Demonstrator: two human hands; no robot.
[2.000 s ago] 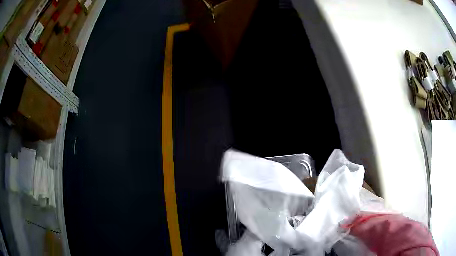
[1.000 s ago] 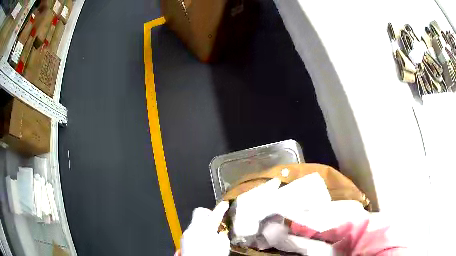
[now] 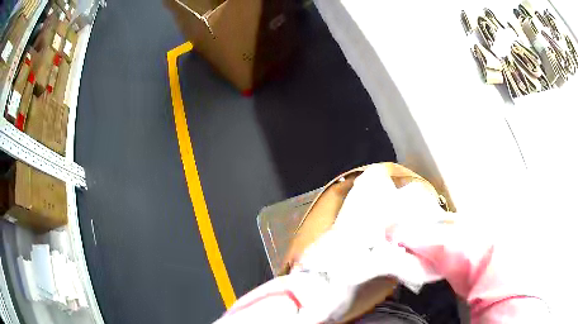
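A brown handbag [image 3: 324, 207] stands open at the bottom centre, partly over the corner of a grey stool [image 3: 282, 221]. Overexposed white tissue paper [image 3: 374, 205] shows at the bag's opening. My left hand [image 3: 314, 285], in a white glove below a pink sleeve, is at the bag's near left side. My right hand [image 3: 390, 262], also gloved, is over the bag opening below its pink sleeve. Gloves and tissue blend together, so the fingers and what they hold cannot be made out.
A white-covered table [image 3: 443, 120] runs along the right, with rolled straps [image 3: 516, 60] at its far end. An open carton [image 3: 225, 47] stands on the floor ahead. Yellow tape [image 3: 190, 168] marks the aisle. A shelf [image 3: 41, 155] with cartons and white rolls is at the left.
The raised tissue has come down to the bag opening. The bag now shows more fully and higher in view. Both sleeves reach further into the picture, and the view has shifted.
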